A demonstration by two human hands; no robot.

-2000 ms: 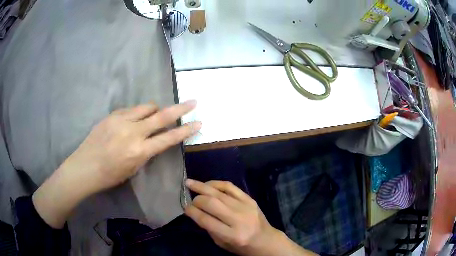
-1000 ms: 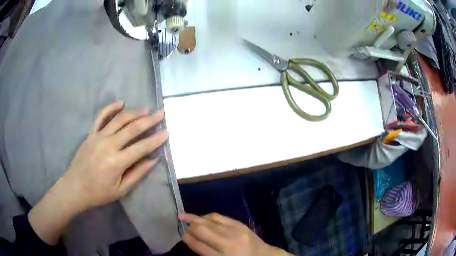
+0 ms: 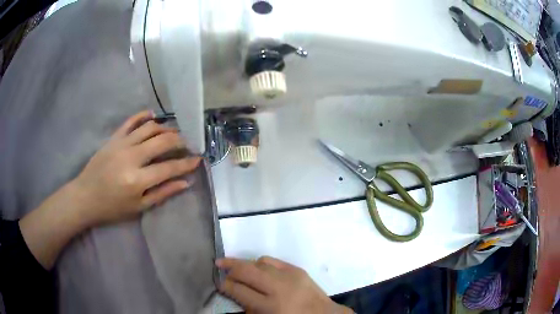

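A large grey-brown cloth (image 3: 178, 245) lies over the left side of the machine bed, with a narrow folded edge (image 3: 214, 214) along its right side running up to the needle area. My left hand (image 3: 132, 172) lies flat on the cloth with fingers spread, fingertips close to the folded edge just below the machine head. My right hand (image 3: 270, 285) pinches the lower part of the folded edge between thumb and fingers at the table's front. The white sewing machine (image 3: 344, 55) has cream ribbed knobs (image 3: 268, 84). Its head hides the needle.
Olive-handled scissors (image 3: 399, 196) lie on the bed right of the cloth, blades pointing up-left. A small tool tray (image 3: 488, 199) with purple and orange items stands at the right, a pale cloth pouch (image 3: 470, 254) below it. A striped bundle (image 3: 482, 291) is at lower right.
The view has tilted up, showing more of the machine arm. My left hand is now nearer the machine head, still flat on the cloth. My right hand still holds the lower edge.
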